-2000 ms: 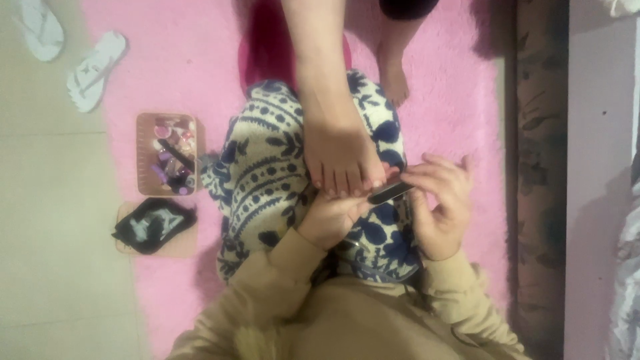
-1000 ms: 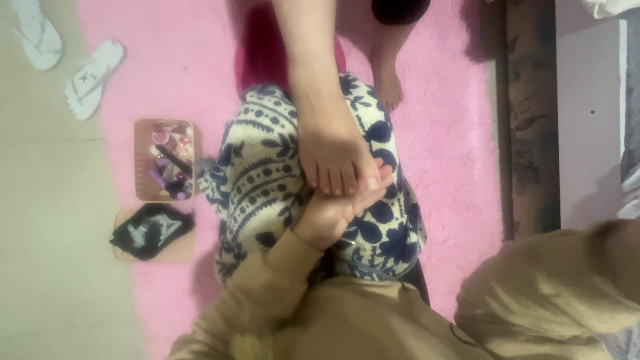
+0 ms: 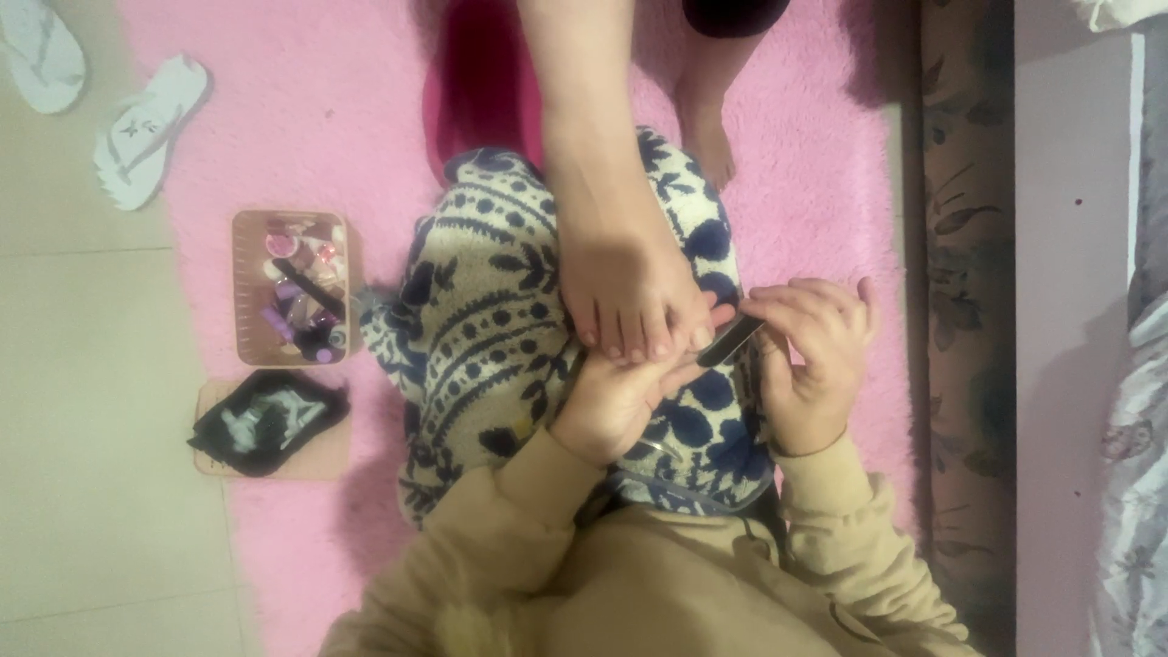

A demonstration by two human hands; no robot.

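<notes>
Another person's bare foot point(image 3: 630, 283) rests over my lap, on a white towel with a dark blue pattern point(image 3: 484, 310). My left hand point(image 3: 620, 401) is palm up under the toes and holds the front of the foot, its fingertips showing beyond the big toe. Between the fingertips and thumb of my right hand point(image 3: 812, 356) is a dark nail file point(image 3: 730, 341), slanting down toward my left fingers, its tip close beside the big toe. Whether the file touches the nail cannot be told.
On the pink rug point(image 3: 821, 219) at left stand a plastic basket point(image 3: 241, 292) of nail polish bottles and a black pouch point(image 3: 265, 424) on a flat tray. White flip-flops point(image 3: 151, 132) lie at upper left. A magenta basin point(image 3: 479, 82) and the person's other foot point(image 3: 707, 146) are beyond the towel.
One second ago my right hand and the file were away from the foot, with my right arm out to the right. Both are back beside the big toe. My left hand still supports the foot.
</notes>
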